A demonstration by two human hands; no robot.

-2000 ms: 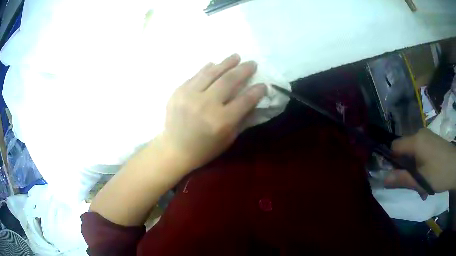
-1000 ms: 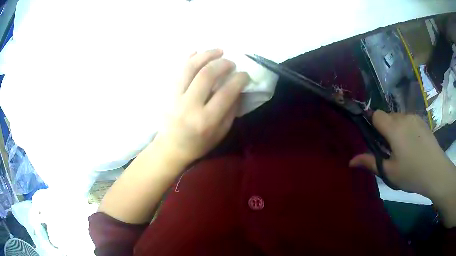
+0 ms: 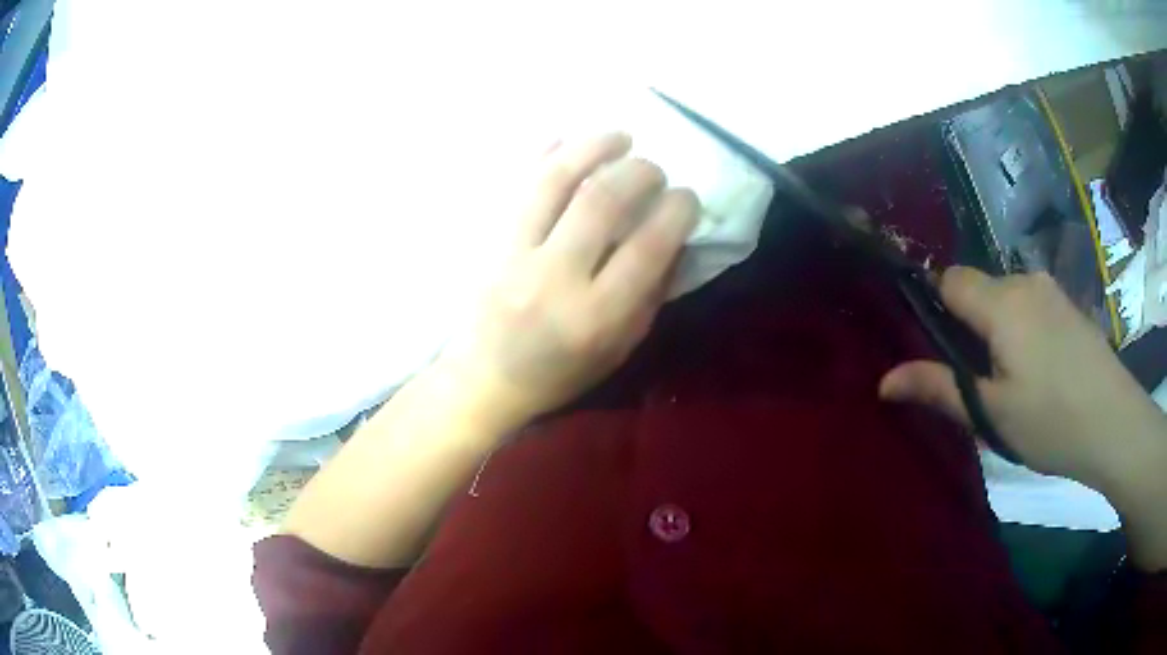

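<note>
A white garment (image 3: 320,192), strongly overexposed, covers most of the table and hangs over its front edge. My left hand (image 3: 589,269) grips a bunched part of it near the front edge, and a small folded flap sticks out past the fingers. My right hand (image 3: 1024,371) holds black fabric shears (image 3: 838,218) by the looped handles. The blades look closed and point up and left, over the cloth just beyond the flap. Whether the tip touches the cloth cannot be told.
Heaped white cloth (image 3: 103,563) hangs at the lower left beside clear plastic (image 3: 77,429). A round ribbed grille (image 3: 51,633), likely a fan, is at the bottom left corner. At the right, below the table edge, are a grey plastic-like sheet (image 3: 1017,166) and white pieces (image 3: 1145,288).
The blade tip has moved from beside my left fingers to farther up over the cloth. My left hand has curled more tightly on the cloth and shifted slightly right.
</note>
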